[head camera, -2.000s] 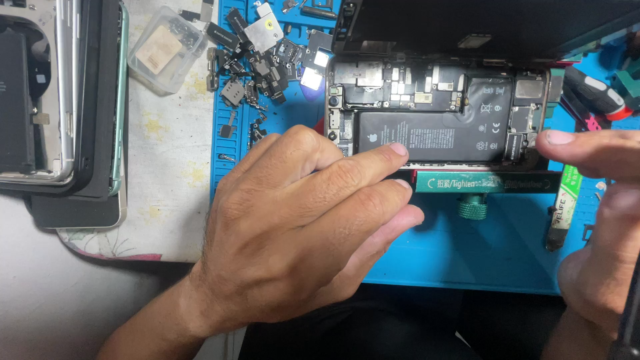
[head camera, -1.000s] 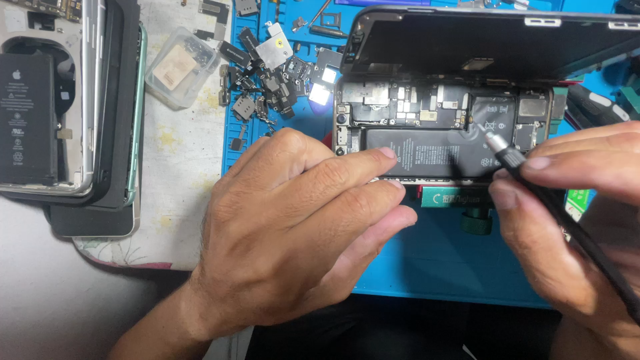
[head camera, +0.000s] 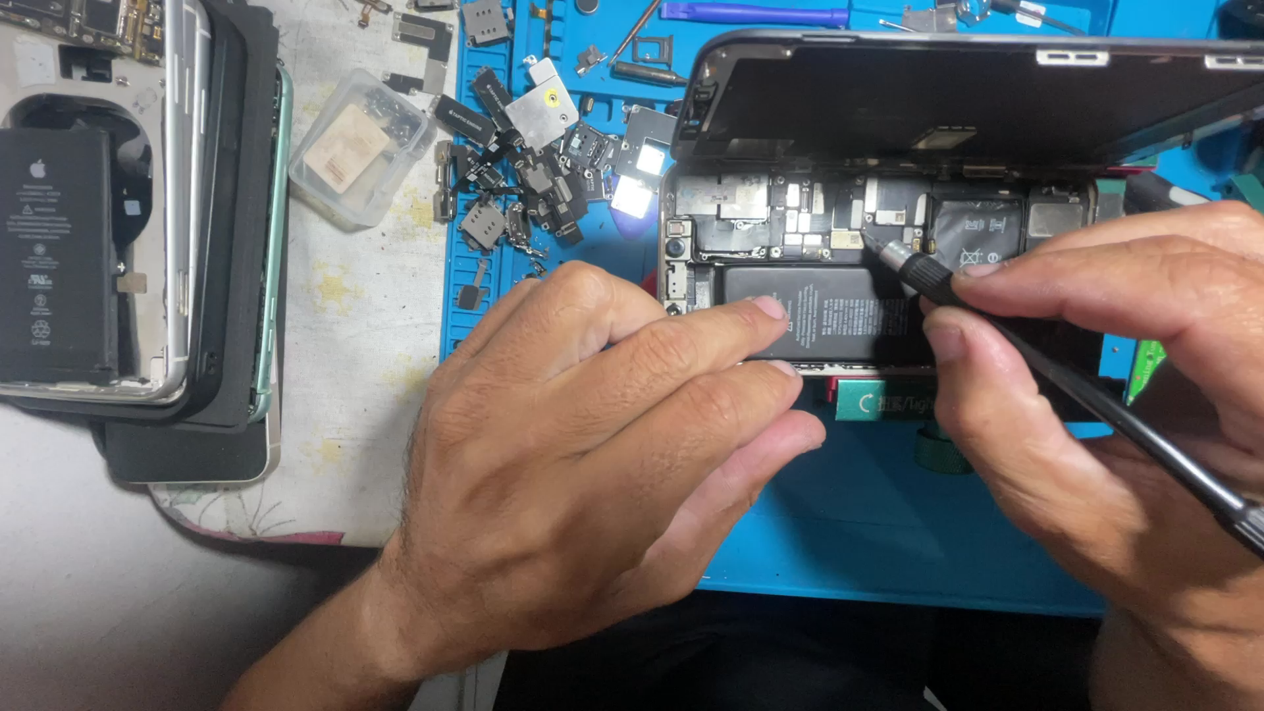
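Note:
An opened smartphone lies in a green clamp (head camera: 879, 398), its black battery (head camera: 839, 316) and logic board (head camera: 825, 212) exposed. Its screen assembly (head camera: 948, 104) is tilted up along the far edge. My left hand (head camera: 612, 444) rests at the phone's near left edge, index fingertip on the battery, with nothing seen in its curled fingers. My right hand (head camera: 1116, 346) grips a black precision screwdriver (head camera: 1066, 375) between thumb and fingers. The driver's tip points down at the middle of the logic board; whether it touches a screw cannot be told.
Loose metal brackets and small phone parts (head camera: 543, 168) are heaped left of the phone. Beside them stands a clear plastic box (head camera: 360, 148). Several phone housings (head camera: 188, 227) are stacked at the far left. A purple pry tool (head camera: 755, 14) lies on the blue mat (head camera: 790, 533) at the back.
My right hand, bare of any tool two seconds ago, holds the screwdriver, whose tip has moved left and away from me onto the logic board. My left hand stays at the phone's near edge.

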